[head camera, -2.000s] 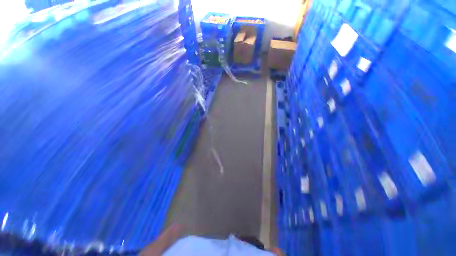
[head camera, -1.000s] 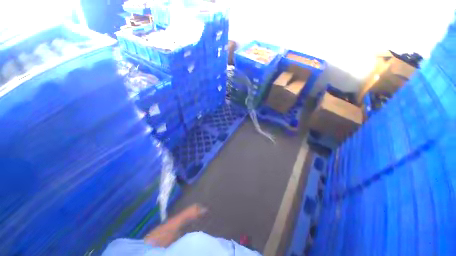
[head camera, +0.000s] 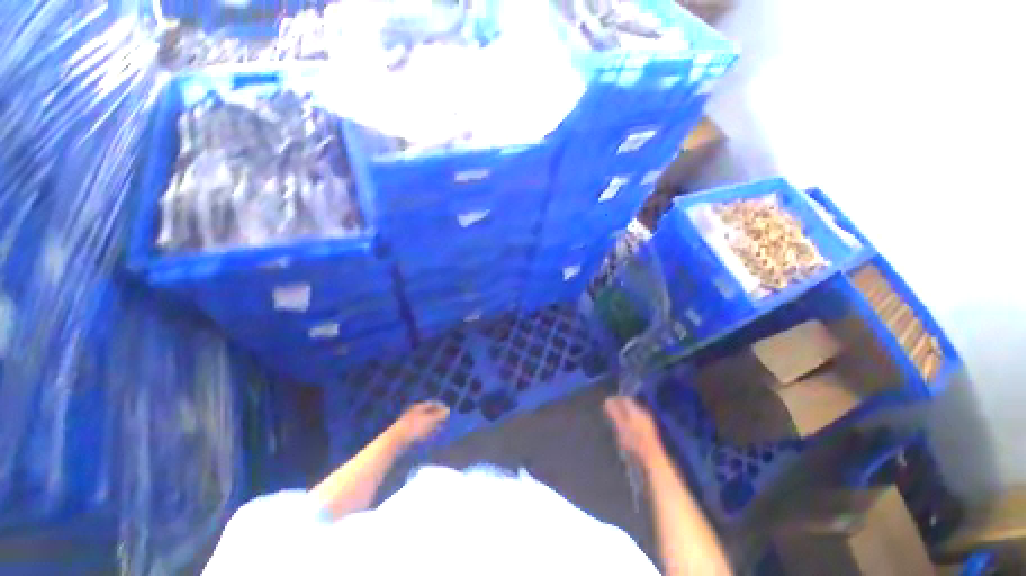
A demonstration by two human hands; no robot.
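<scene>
In front of me stands a stack of blue crates, the top one open (head camera: pixel 287 295) and filled with silvery grey moulded parts (head camera: pixel 259 169). A second crate stack (head camera: pixel 461 225) beside it has a bright white sheet (head camera: pixel 461 79) over its top. My left hand (head camera: pixel 421 421) is low in front of the stacks, above the pallet's near edge, touching no crate. Its fingers look curled, and no held thing shows. My right hand (head camera: pixel 630 425) is low to the right, blurred, near hanging clear film (head camera: pixel 653 349). Whether it touches the film is unclear.
A dark blue lattice pallet (head camera: pixel 495 366) lies under the stacks. Wrapped crates (head camera: pixel 68 338) rise at the left. At the right are a crate of tan parts (head camera: pixel 771 242), an open-flapped carton (head camera: pixel 821 383) and another carton (head camera: pixel 866 540). Grey floor (head camera: pixel 551 444) shows between my hands.
My view has turned left and come nearer to the open crate stacks. Both my forearms now show in front of me; a second ago only my left hand showed clearly.
</scene>
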